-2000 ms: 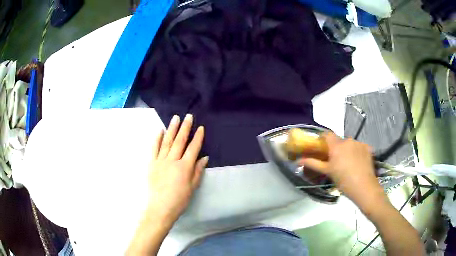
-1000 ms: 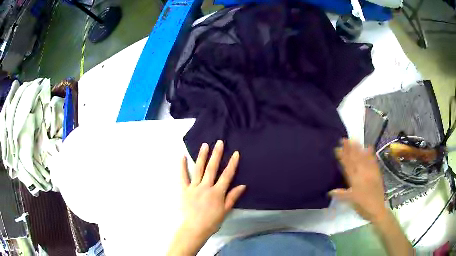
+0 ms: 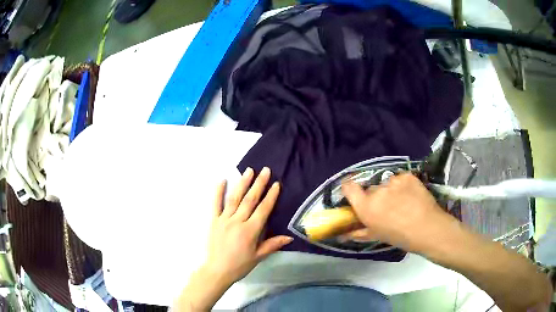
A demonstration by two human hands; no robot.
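A dark purple garment (image 3: 347, 116) lies on the white padded board (image 3: 146, 201), its sheer part bunched at the far side and its near edge flat. My right hand (image 3: 396, 210) grips the tan handle of the steam iron (image 3: 329, 192). The iron rests on the near right part of the garment with its tip pointing left. My left hand (image 3: 244, 225) lies flat with fingers spread, at the garment's near left edge, partly on the white board. The thumb is close to the iron's tip.
A blue support arm (image 3: 201, 67) crosses the far left of the board. A grey iron rest (image 3: 500, 164) lies at right, with a whitish hose (image 3: 506, 189) crossing it. A dark cable runs at far right. Cream cloth (image 3: 30, 122) is over a brown basket at left.
One second ago the iron stood on the grey rest and my right hand was empty on the garment's right edge. Now my right hand holds the iron on the garment. My left hand stays near the edge.
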